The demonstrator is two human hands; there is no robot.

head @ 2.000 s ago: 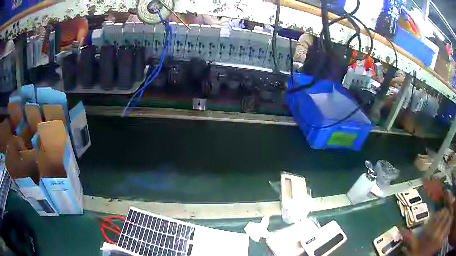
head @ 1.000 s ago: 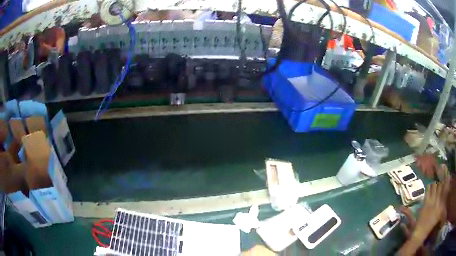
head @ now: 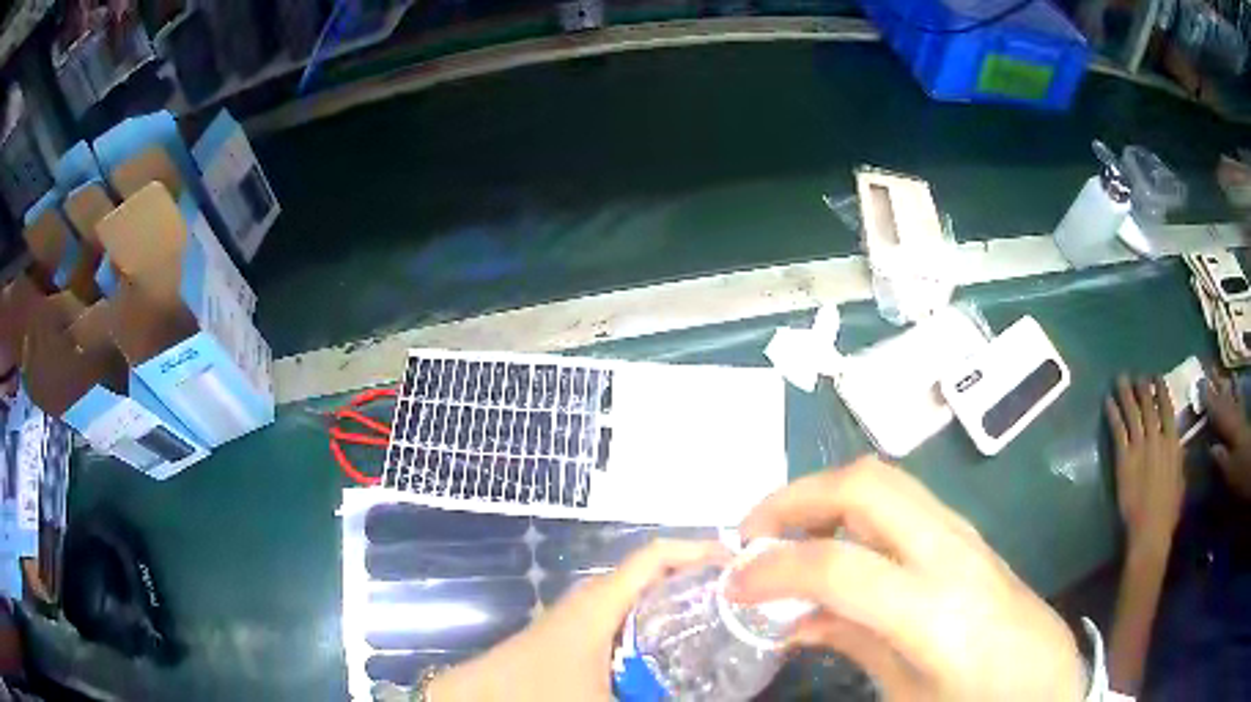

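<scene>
My left hand (head: 569, 634) holds a clear plastic container, perhaps a bottle (head: 682, 642), with a blue patch, at the bottom centre. My right hand (head: 899, 583) grips a white round cap or rim (head: 752, 592) at its right end. I cannot tell if the cap is on or off. Under and behind my hands lies a sheet of dark glossy window panels (head: 453, 583). Beyond it is the label sheet (head: 501, 428) with rows of small black labels and a bare right part. A white device housing (head: 1008, 385) with a dark oval window leans on another white piece (head: 899, 391).
Open blue-white cartons (head: 206, 357) stand at left. Red-handled nippers (head: 360, 436) lie beside the label sheet. A wrapped white part (head: 903, 240) and a white dispenser bottle (head: 1093, 217) rest on the belt edge. A blue bin (head: 1008, 69) is across the belt. Another person's hands (head: 1150, 453) work at right.
The view has tilted down. Both my hands have come in with the clear container; a second ago only a bit of a hand showed at the bottom edge. The panel sheet now shows.
</scene>
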